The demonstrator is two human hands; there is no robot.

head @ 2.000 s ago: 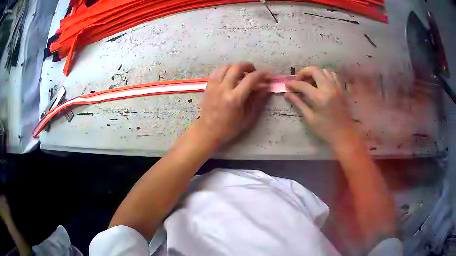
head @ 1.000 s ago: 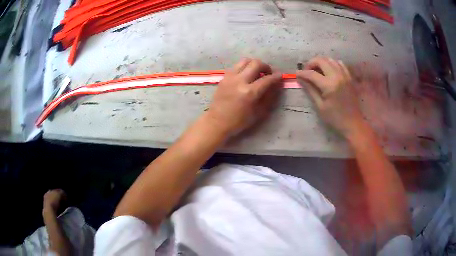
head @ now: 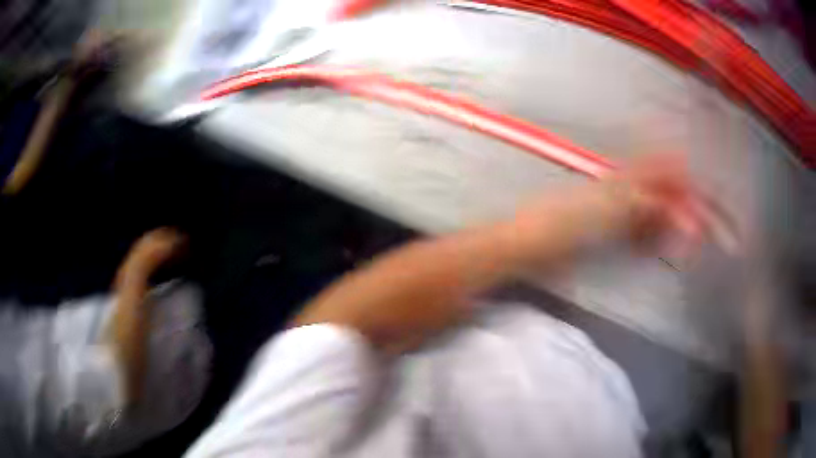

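Observation:
The whole view is blurred. An orange-red folded strip (head: 474,114) with a white centre line runs across the pale tabletop from its far left corner to my left hand. My left hand (head: 658,201) is at the strip's right part, smeared by motion; its fingers cannot be made out. A bit of strip seems to show just right of it. My right hand cannot be made out; only a blurred forearm shows at the lower right edge.
A stack of orange-red strips (head: 662,36) lies along the table's far side at the upper right. The pale table (head: 358,161) has its near edge running diagonally. Another person's arm (head: 134,295) and white sleeve show at the lower left, and a further arm at the upper left.
The view has swung left and tilted, so the table and strip now slope down to the right. My left hand appears farther right, and my right hand is no longer clearly visible.

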